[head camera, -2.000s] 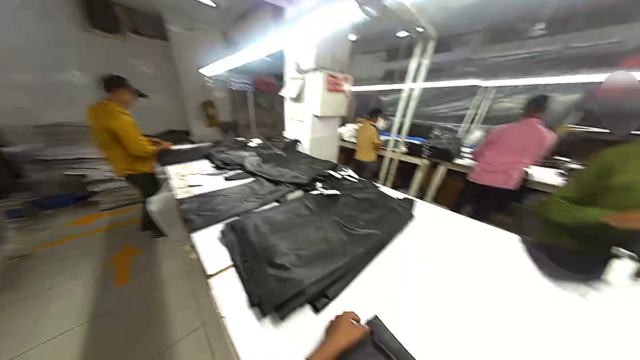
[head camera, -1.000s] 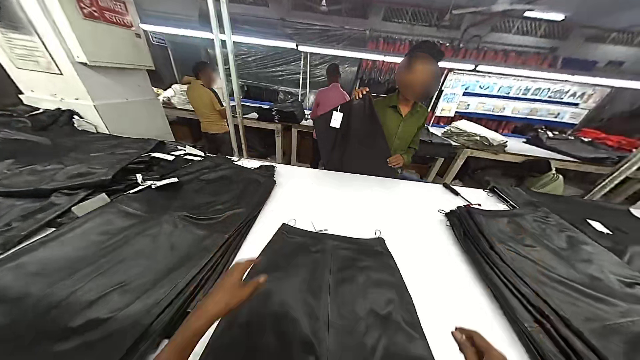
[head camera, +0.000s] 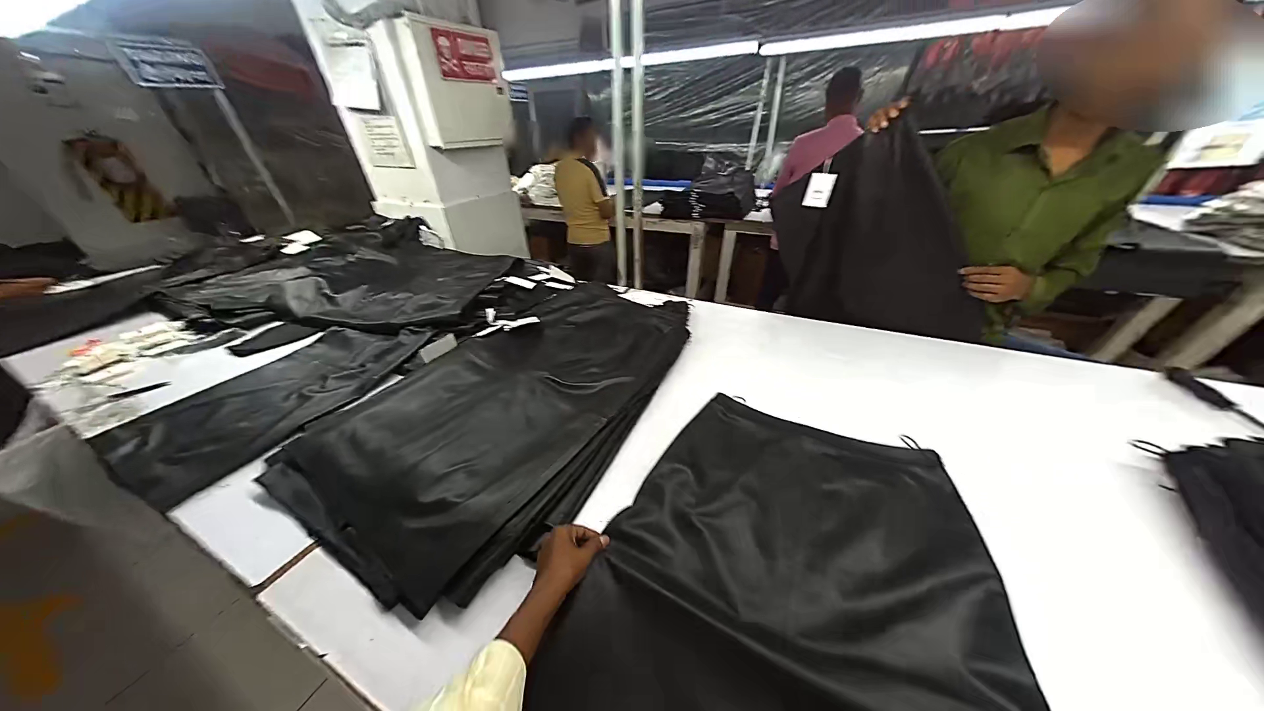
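Observation:
A black leather-look skirt lies on the white table in front of me, its waistband with thin hanger loops pointing away. My left hand pinches the skirt's left edge between thumb and fingers, and the cloth puckers there. Just left of that hand lies a stack of similar black garments with white tags at its far end. My right hand is out of view. The skirt's lower part runs out of the frame at the bottom.
Across the table, a person in a green shirt holds up a dark garment with a white tag. More black garments lie at the right edge. Small tags are scattered at the far left. A white pillar stands behind.
My left hand, beside the skirt with its fingers spread a second ago, now grips its edge. My right hand has left the view. The view has swung left.

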